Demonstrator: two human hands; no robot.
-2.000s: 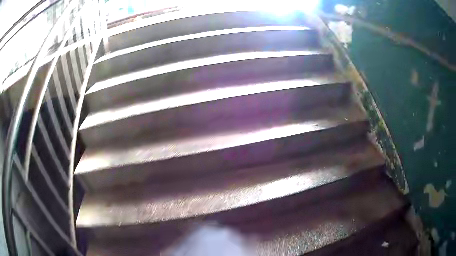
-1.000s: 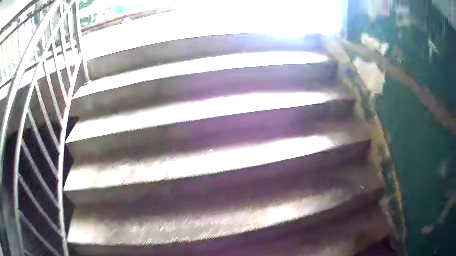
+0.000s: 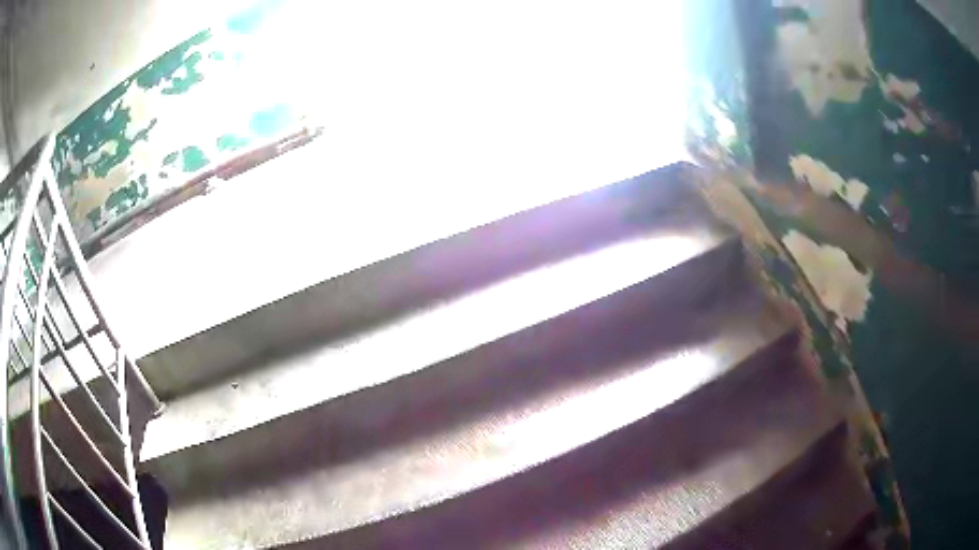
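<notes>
Neither of my hands is in the picture. Concrete stairs (image 3: 429, 355) rise right in front of me, with grey-brown risers and treads lit bright by glare. The top step edge runs slantwise from the lower left to the upper right. Above it the landing is washed out white. A pale metal handrail (image 3: 43, 322) with thin bars stands along the left edge of the stairs.
A dark green wall (image 3: 923, 355) with peeling paint runs along the right side. Another peeling green and white wall (image 3: 161, 118) stands beyond the landing at the upper left. Strong light comes from the top centre.
The view has moved up the stairs. Fewer steps show, the landing and far wall show more, and the picture is tilted. The pale blurred shape at the bottom two seconds ago is gone.
</notes>
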